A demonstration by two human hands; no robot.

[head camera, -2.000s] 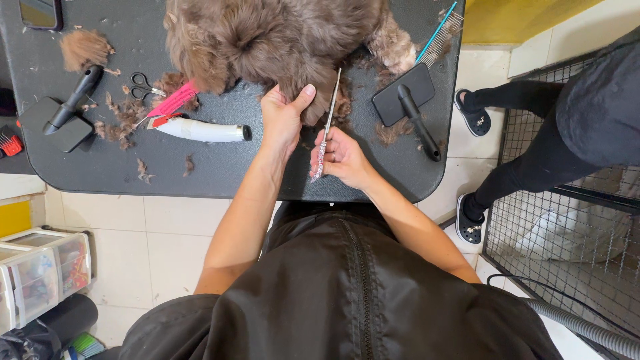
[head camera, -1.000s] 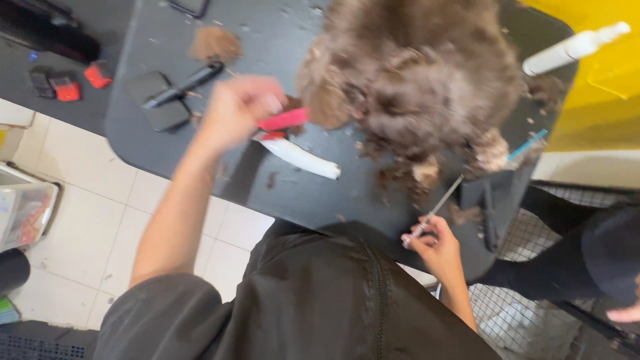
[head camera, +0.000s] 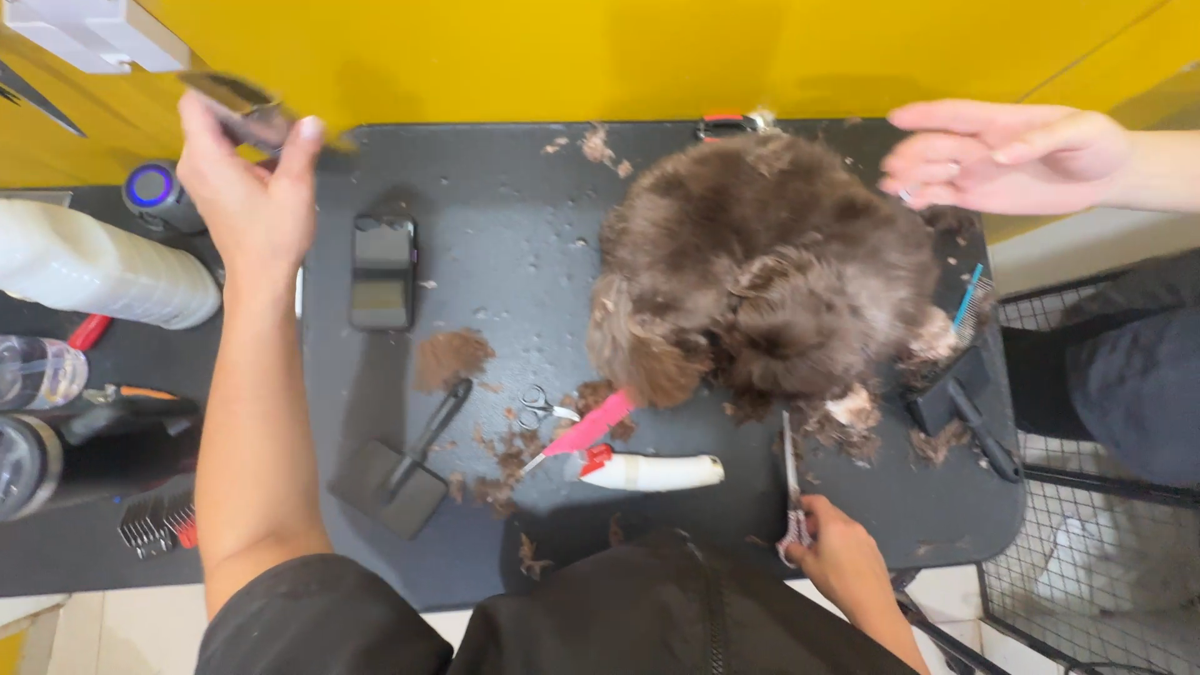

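Observation:
My left hand (head camera: 253, 178) is raised at the upper left, gripping a dark, blurred object (head camera: 244, 108) that I cannot identify. My right hand (head camera: 839, 553) holds long grooming scissors (head camera: 793, 497) by the handles over the near part of the black table (head camera: 487, 216), blades pointing away from me. Beyond the scissors a brown curly-haired dog (head camera: 769, 253) lies on the table. A pink-handled comb (head camera: 591, 427) and a white hair clipper with a red part (head camera: 656, 472) lie on this side of the dog.
Another person's hand (head camera: 1012, 157) hangs open right of the dog. Small scissors (head camera: 536, 408), slicker brushes (head camera: 408, 483) (head camera: 956, 403), a phone (head camera: 382, 272) and hair tufts lie on the table. A white bottle (head camera: 103, 262) is at left, a wire cage (head camera: 1106, 562) at right.
My left hand has left the dog, passed over the comb and risen to the upper left, now with an object in it. The scissors remain in my right hand. The view has shifted greatly.

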